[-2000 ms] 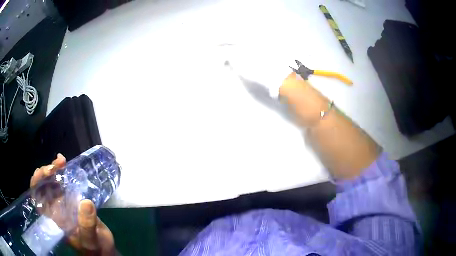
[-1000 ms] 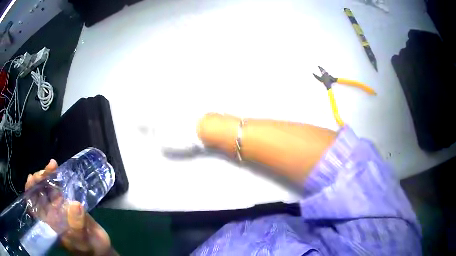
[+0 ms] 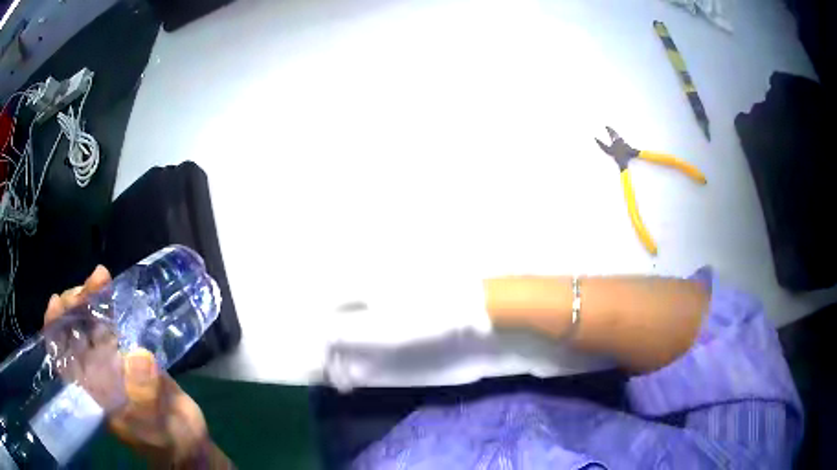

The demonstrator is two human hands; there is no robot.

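Observation:
My left hand (image 3: 138, 376) is bare and holds a clear bluish plastic bottle (image 3: 174, 298) at the lower left, tilted with its base up to the right. The bottle's other end is cut off by the picture's edge. My right hand (image 3: 413, 340) wears a white glove and lies low over the table's front edge. It is blurred and blends with the white table (image 3: 367, 165), so its fingers and whether it holds a cloth cannot be told.
Yellow-handled nippers (image 3: 624, 156) lie open at the right, with a thin yellow-and-black stick (image 3: 682, 78) beyond. Black case stacks stand at left (image 3: 174, 220) and right (image 3: 789, 184). A crumpled whitish bundle (image 3: 708, 11) is at the far right. White coiled cable (image 3: 81, 147) lies on the left dark surface.
My right hand has swept from beside the nippers to the left, then down towards the front edge. The bottle stays in my left hand. The view has shifted slightly.

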